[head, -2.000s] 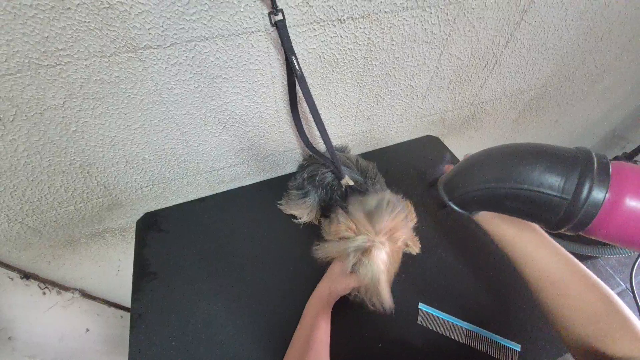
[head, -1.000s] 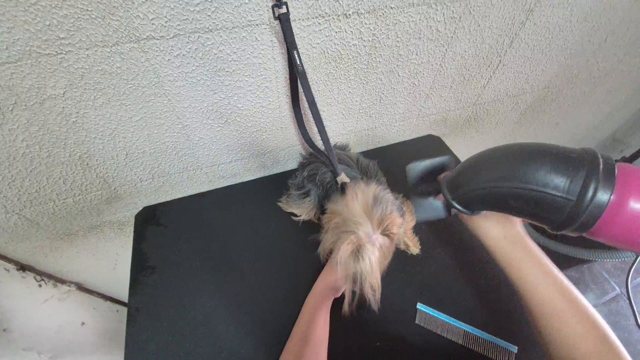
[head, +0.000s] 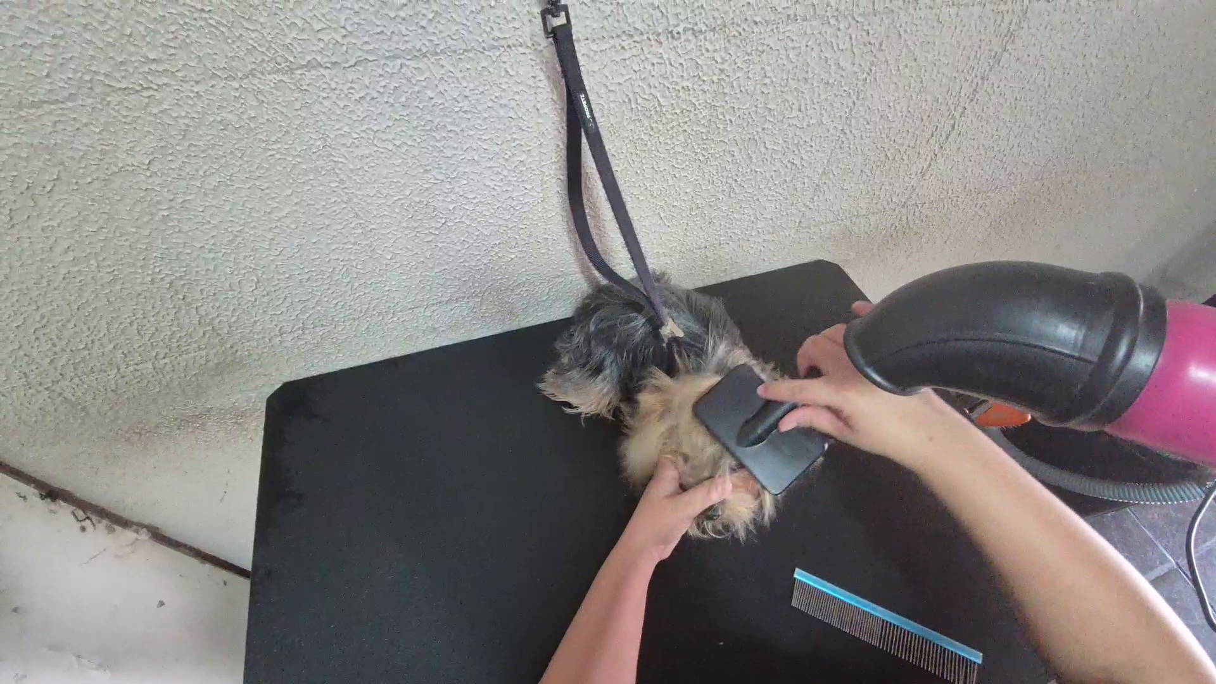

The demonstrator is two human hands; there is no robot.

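A small long-haired dog point(head: 665, 418), grey on the body and tan on the head, is on a black grooming table point(head: 399, 532). My left hand point(head: 676, 505) holds the dog's head at the muzzle, thumb on top. My right hand point(head: 831, 389) grips the handle of a black slicker brush point(head: 765, 432), whose flat head lies against the tan fur on the right side of the dog's head. The brush's pins are hidden. A black grooming loop point(head: 608, 180) hangs from above and reaches the dog's neck.
The black nozzle of a pink dryer point(head: 1016, 337) juts in from the right, over my right wrist. A metal comb with a blue spine point(head: 888, 622) lies at the table's near right. A textured wall point(head: 332, 190) stands behind the table. A grey hose point(head: 1092, 486) and a cable are beyond the right edge.
My right hand has brought the brush left from beside the dryer nozzle onto the dog's head. The head fur, blown forward before, now lies flatter, and the muzzle shows in my left hand.
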